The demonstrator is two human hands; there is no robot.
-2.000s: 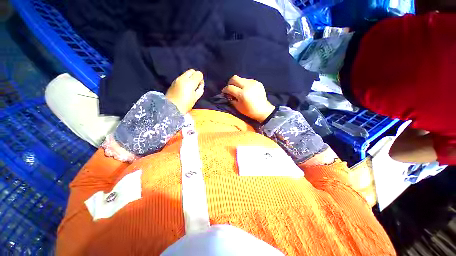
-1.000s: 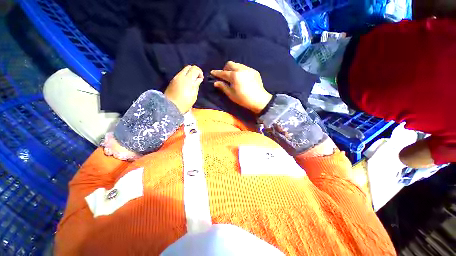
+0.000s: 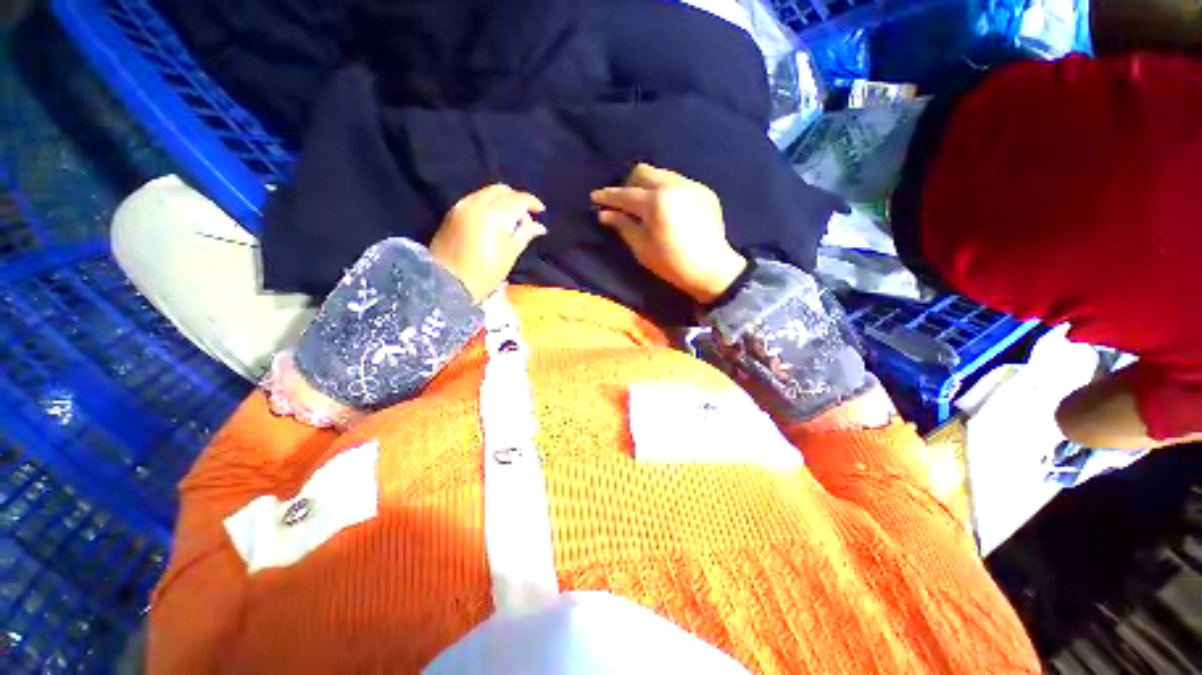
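Observation:
A dark navy garment [image 3: 396, 172] lies spread over my lap, with its near edge against my orange top. My left hand [image 3: 493, 235] rests on the garment left of centre, thumb and fingertips close together at the cloth. Whether it pinches a fold is hard to tell. My right hand [image 3: 670, 227] lies on the garment to the right, with its fingers pointing left toward my left hand. A gap of dark cloth shows between the hands. Any small tool under the right fingers cannot be made out against the cloth.
More dark cloth [image 3: 527, 53] is heaped beyond the garment. A blue crate rim [image 3: 171, 106] curves along the left. Crumpled clear bags [image 3: 857, 158] and a blue crate [image 3: 943, 346] are on the right. A person's red sleeve [image 3: 1068, 185] is close on the right, with a hand below it.
My right hand has moved up and then right, away from my left hand. Its fingers are straighter than before. My left hand has moved only slightly. The person's arm in red has shifted a little.

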